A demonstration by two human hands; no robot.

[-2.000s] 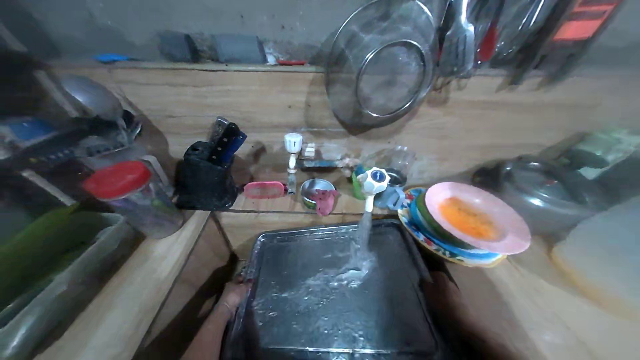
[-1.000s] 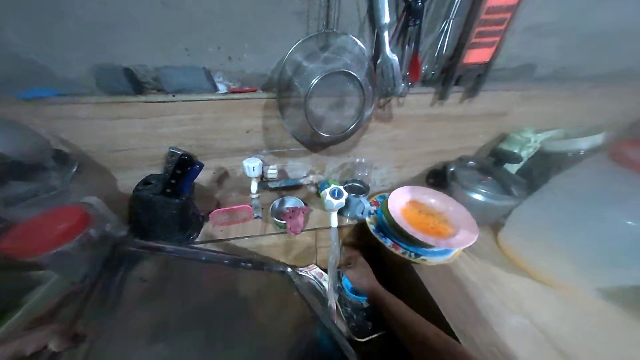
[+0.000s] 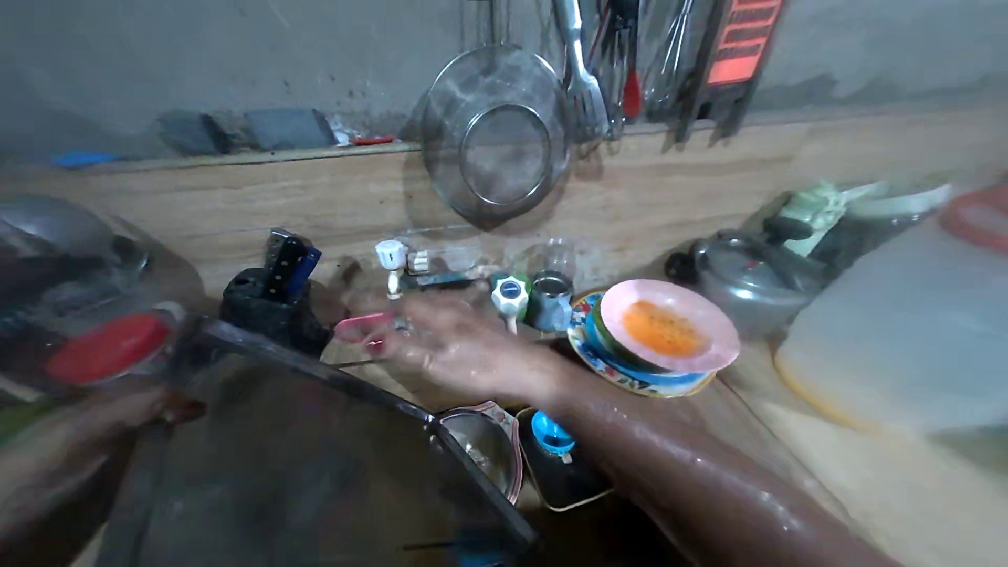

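Note:
A large dark metal tray (image 3: 299, 465) is tilted at the lower left, with my left hand (image 3: 118, 433) holding its left side. My right hand (image 3: 449, 339), wet and blurred by motion, reaches across to the left, in front of the taps, near a pink-handled item (image 3: 362, 324) on the ledge. Its fingers are extended; whether they touch anything cannot be told. The white tap (image 3: 510, 298) stands just behind my right forearm. Below the hand, in the sink, lie a round metal dish (image 3: 484, 445) and a blue round item (image 3: 553, 435) over a dark container.
Stacked plates with a pink one (image 3: 724, 323) on top stand right of the taps. Behind are a lidded metal pot (image 3: 756, 276) and a large translucent container (image 3: 906, 339). A black knife holder (image 3: 268, 315) and red-lidded jar (image 3: 110, 346) stand left. A metal strainer (image 3: 504, 157) hangs above.
The tray has gone from lying flat under running water to tilted at the left. My right hand has risen from the sink to the ledge. Water no longer shows at the tap.

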